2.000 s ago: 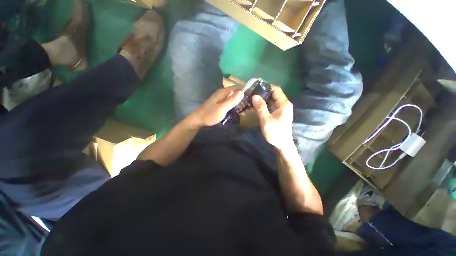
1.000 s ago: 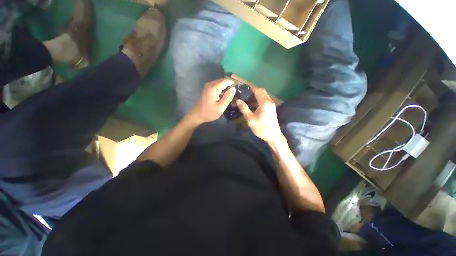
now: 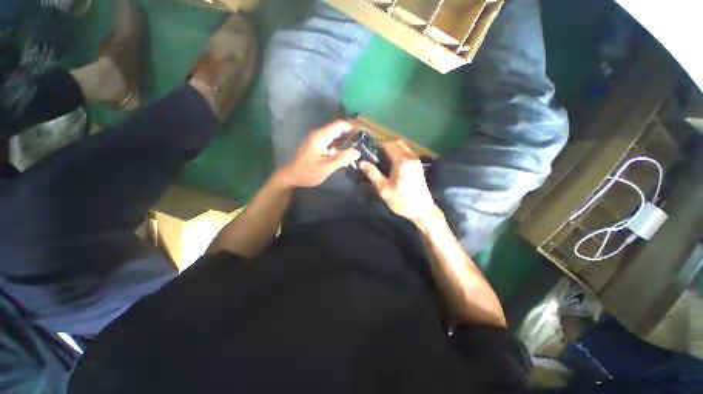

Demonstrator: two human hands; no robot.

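A small black bundle, apparently coiled cable (image 3: 365, 145), is held between both hands over the lap. It is dark and glossy, and its details are too small to tell. My left hand (image 3: 320, 156) grips its left side, with the fingers curled around it. My right hand (image 3: 402, 177) holds its right side, with the thumb on the near face. The fingers hide part of the bundle.
A partitioned cardboard box (image 3: 432, 46) is at the top. Another divided box at right (image 3: 532, 223) bears a white cable with an adapter block (image 3: 647, 221). A cardboard flap (image 3: 196, 231) lies at left. Other people's legs and shoes are around. A clear plastic bag (image 3: 549, 319) is at lower right.
Both hands have moved a little left with the black bundle, and the bundle has turned between the fingers. The bright strip seen on it at first no longer shows.
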